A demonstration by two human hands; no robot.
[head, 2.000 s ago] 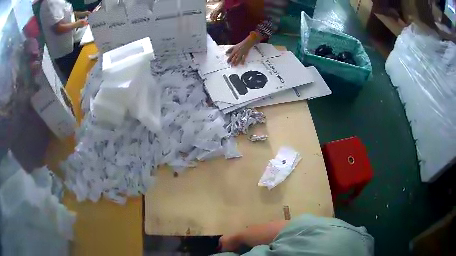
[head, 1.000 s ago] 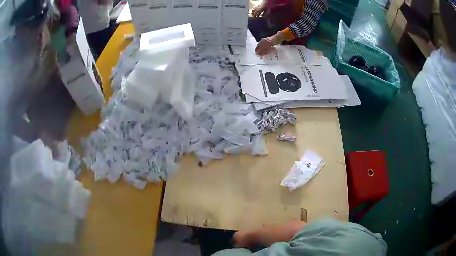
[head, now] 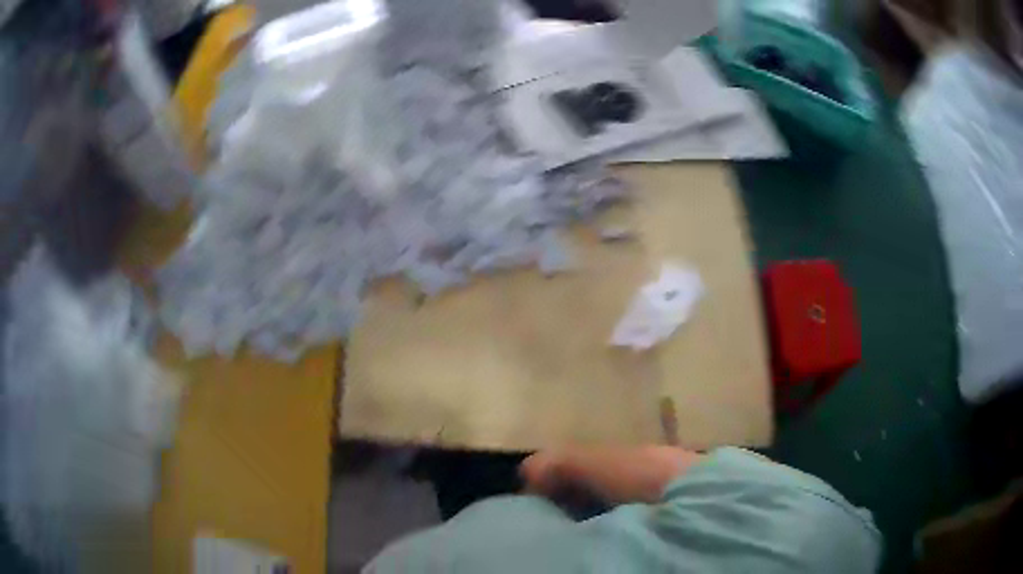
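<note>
The picture is blurred. My right hand (head: 550, 477) and bare forearm show at the bottom centre, below the wooden table's (head: 494, 370) front edge; the fingers are hidden or too blurred to tell what they hold. My left hand is not in view. A single white packet (head: 659, 307) lies on the bare wood. A large heap of small packets (head: 303, 224) covers the table's left and back part. White foam trays (head: 320, 51) stand on the heap. Printed flat box blanks (head: 673, 107) lie at the back right.
The yellow table (head: 247, 460) adjoins on the left, with foam inserts (head: 84, 415) beside it and part of a white object (head: 236, 555) at the bottom edge. A red stool (head: 813, 320), a green basket (head: 802, 67) and a plastic-wrapped stack (head: 976, 224) are on the right.
The view has tilted down and blurred, so the table's things sit higher in the picture. A white object has come in at the bottom left. The co-worker's hand no longer shows clearly.
</note>
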